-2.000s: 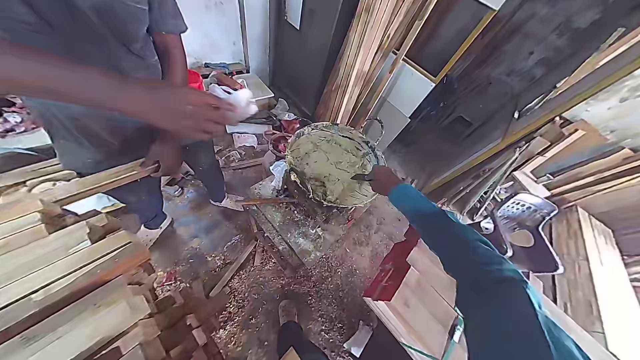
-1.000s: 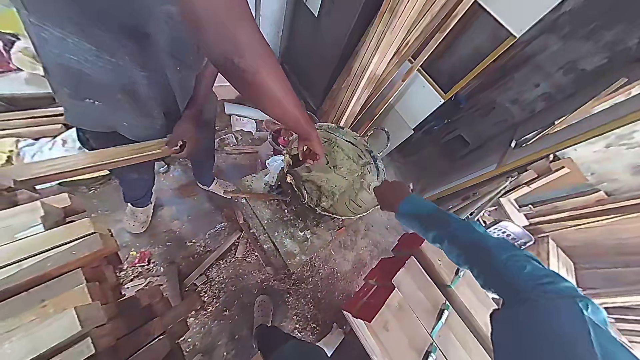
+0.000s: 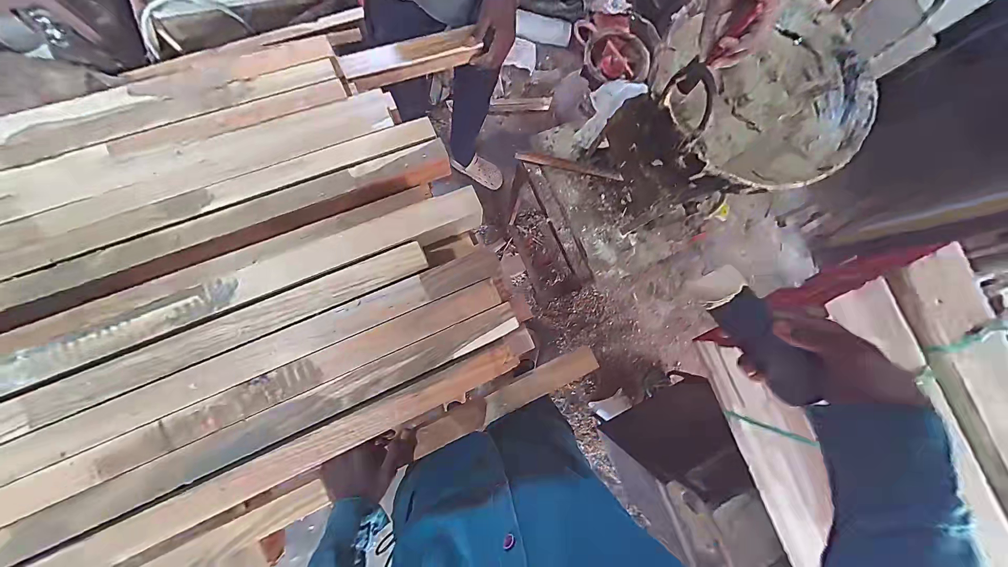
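Observation:
My left hand [image 3: 370, 468], low in the head view, grips the near end of a short wooden board [image 3: 543, 382] beside the stacked timber [image 3: 260, 331]. On the right, my right hand [image 3: 827, 354] is closed around a dark-handled hand tool [image 3: 768, 346] with a pale, blurred end; its exact kind cannot be told. This hand is above the strapped wooden boards [image 3: 776, 441]. A round basin [image 3: 795, 118], coated with pale, paste-like material, stands at the upper right.
A co-worker's hand [image 3: 736, 35] is over the basin; their other hand [image 3: 498, 31] holds a wooden piece [image 3: 413, 59]. Shavings [image 3: 598, 315] and scrap wood lie on the floor between the stacks. A red container [image 3: 616, 57] sits left of the basin.
My right hand has moved away from the basin. My left hand has come into view with a board. The view has swung strongly toward the timber stack.

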